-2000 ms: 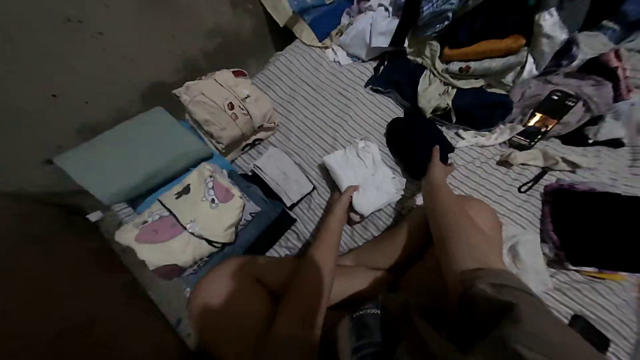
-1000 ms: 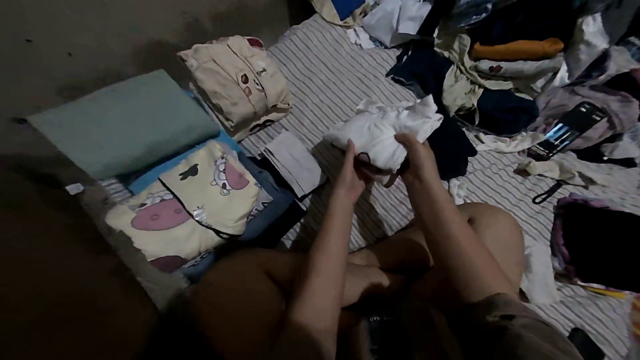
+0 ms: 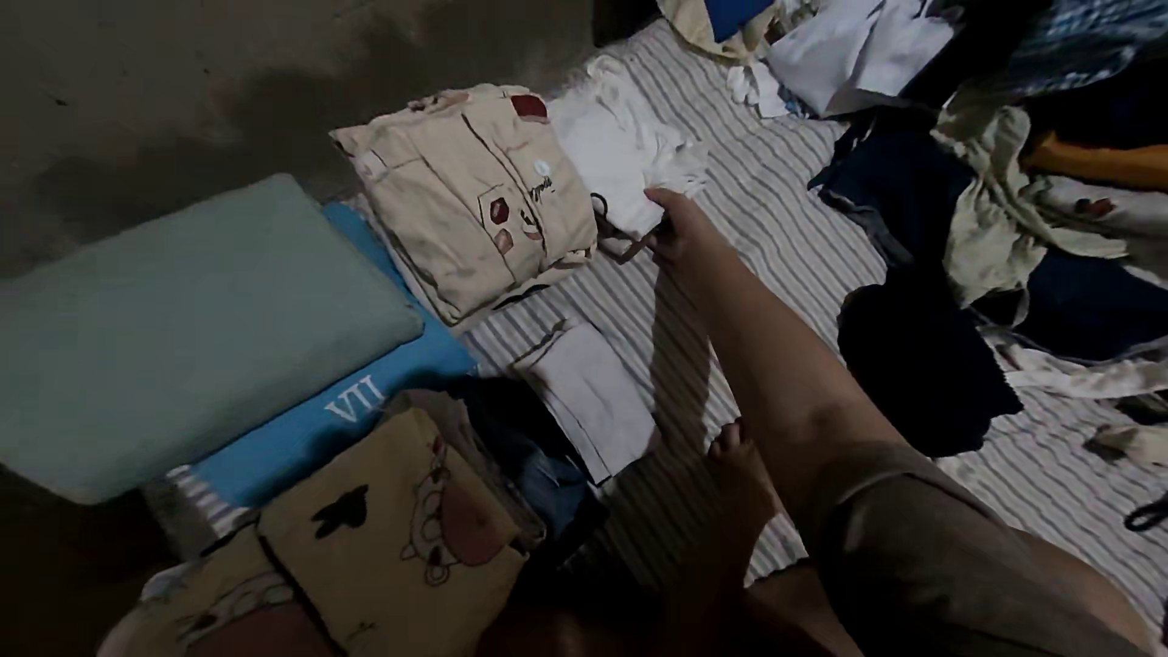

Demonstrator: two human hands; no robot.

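My right hand [image 3: 673, 228] reaches forward and grips the near edge of a folded white garment [image 3: 616, 146], with a dark cord and brownish strap at its edge. That garment lies against the right side of a folded beige garment [image 3: 484, 196] with dark red prints. My left hand is out of view. Nearer to me, a small folded pale grey cloth [image 3: 589, 392] lies on the striped sheet. A folded navy cloth [image 3: 922, 365] is to the right of my forearm.
At left a grey-green cushion [image 3: 201, 319] rests on a blue item [image 3: 401, 374], beside folded yellow cow-print clothes [image 3: 392, 520]. Loose clothes, including a navy garment [image 3: 894, 182] and an orange one [image 3: 1095, 160], heap at upper right on the striped sheet [image 3: 757, 210]. A wall rises behind.
The white garment, held in both hands one second ago, is now beside the beige garment with my right hand on it. My left hand has left the view. The view has shifted left.
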